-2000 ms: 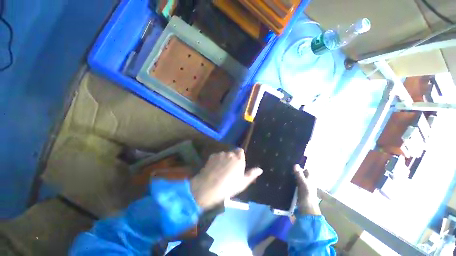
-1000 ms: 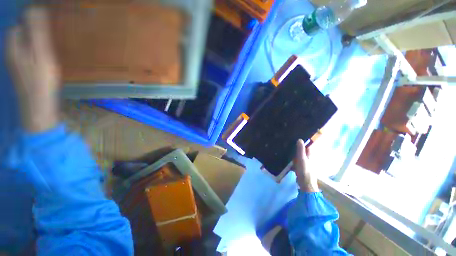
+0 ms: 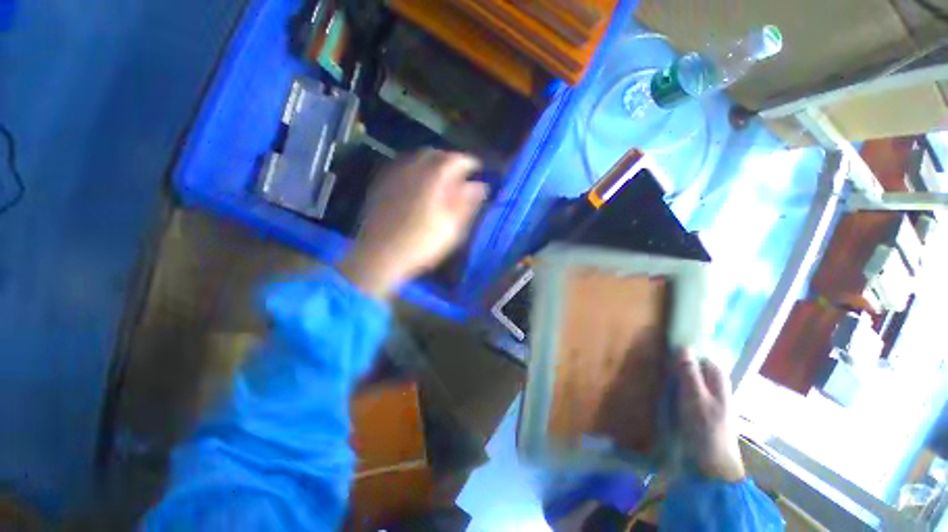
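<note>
My right hand [image 3: 707,410] holds the grey-green framed fixture [image 3: 608,358] with an orange-brown centre by its right edge. The black fixture plate [image 3: 650,218] with white and orange corners lies partly hidden behind it. My left hand [image 3: 421,213] is blurred over the blue plastic bin [image 3: 234,220], fingers bent; whether it touches anything is unclear. In the bin are a pale metallic fixture [image 3: 307,145], dark plates and orange fixture plates [image 3: 520,40].
A banded orange-brown block [image 3: 390,442] lies below the bin, partly behind my left sleeve. A plastic bottle [image 3: 681,78] lies beyond the bin's right side. A white-framed rack [image 3: 832,145] with red-brown pieces stands at right. Cardboard [image 3: 208,275] lies below the bin.
The framed fixture has moved from my left hand at upper left to my right hand. My right hand has left the black plate. My left hand has moved over the bin.
</note>
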